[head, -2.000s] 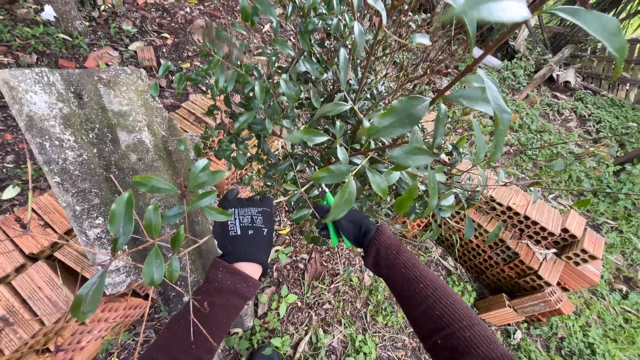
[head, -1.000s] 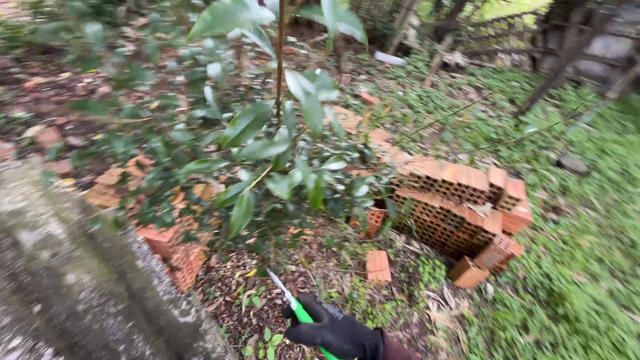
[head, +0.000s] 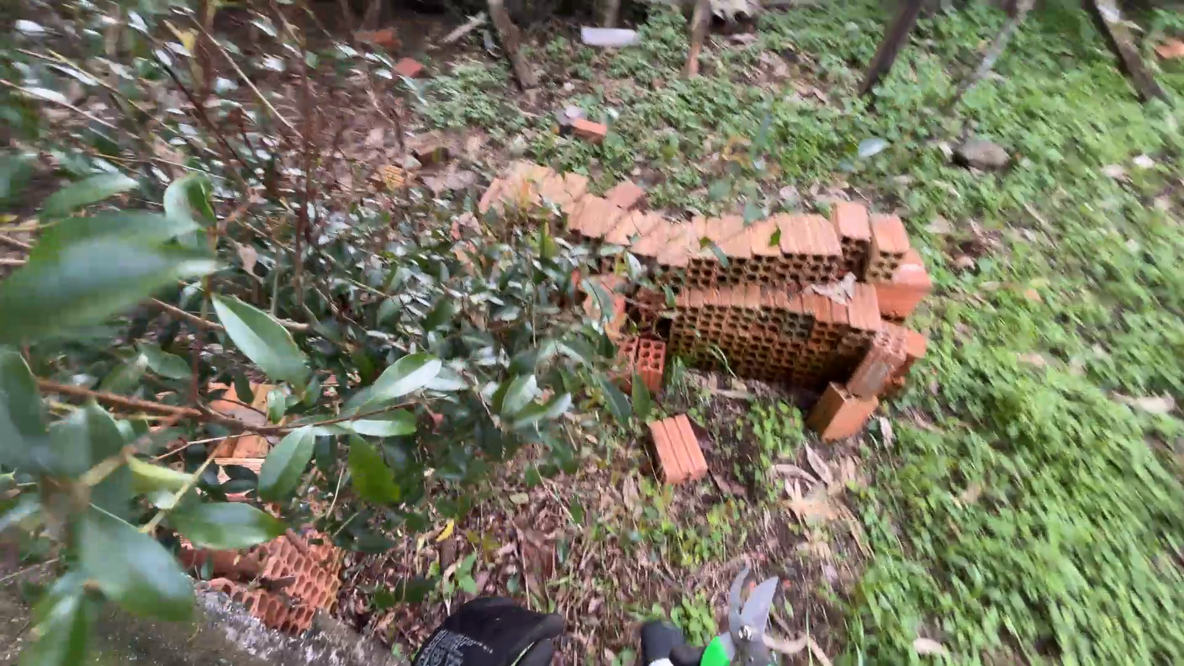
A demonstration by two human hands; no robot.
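Note:
At the bottom edge, my left hand [head: 490, 634] in a black work glove shows only in part, with its fingers bent; nothing can be made out in it. To its right, my right hand [head: 668, 643], gloved in black and mostly cut off by the frame, grips green-handled pruning shears [head: 751, 615]. The metal blades point up and stand apart over the leaf litter. A leafy shrub [head: 370, 379] with glossy green leaves and thin branches fills the left side, above and left of both hands. No branch lies between the blades.
A stack of hollow clay bricks [head: 758, 324] stands right of the shrub, with a loose brick [head: 678, 450] before it. More hollow bricks [head: 287, 578] and a rough slab edge [head: 250, 634] lie lower left. Wooden posts [head: 893, 46] rise at the back.
The view has swung a lot. My left hand, beside the shrub two seconds ago and out of sight one second ago, shows again at the bottom edge. The shears stay in my right hand.

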